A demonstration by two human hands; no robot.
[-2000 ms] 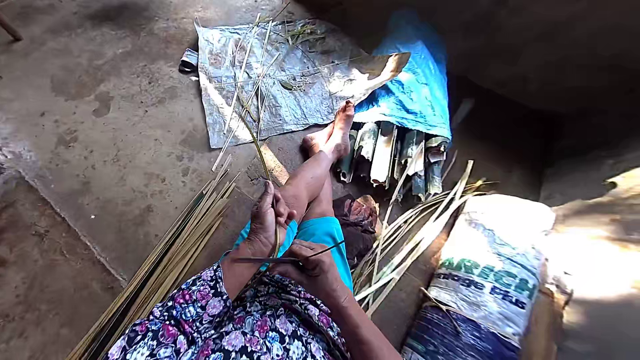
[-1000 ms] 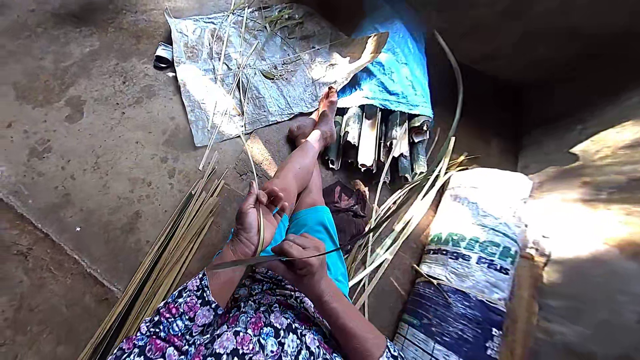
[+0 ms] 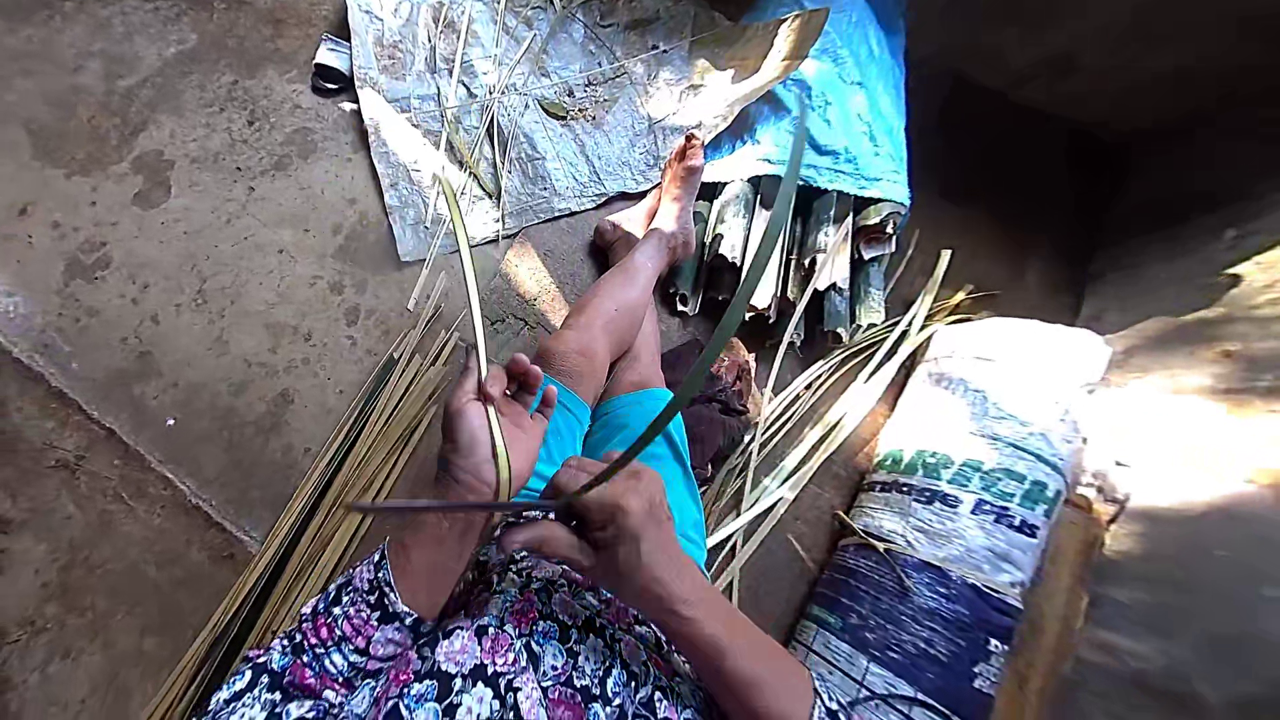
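Note:
My left hand [image 3: 490, 425] is palm up with its fingers loosely curled. A narrow pale-green strip [image 3: 467, 255], seemingly bamboo, runs down across that palm. My right hand [image 3: 615, 510] is closed around a thin dark knife, and its blade [image 3: 430, 507] points left, over the left wrist and by the strip's lower end. From the right hand a wider dark-green strip [image 3: 740, 290] curves up and to the right. Whether the two strips are joined at the blade is hidden. Both hands are above my lap, over a flowered garment and turquoise shorts [image 3: 650, 430].
Long split strips [image 3: 340, 480] lie on the floor at left, and more pale strips [image 3: 830, 430] at right. Beyond my crossed bare legs are a silver-grey sheet [image 3: 600, 150], a blue tarp [image 3: 860, 110] and split bamboo pieces [image 3: 730, 230]. A printed sack [image 3: 960, 480] lies at right.
The dark-green strip now rises in a long curve from my right hand; two seconds ago only a short end showed there. My left hand's fingers have loosened from around the pale strip.

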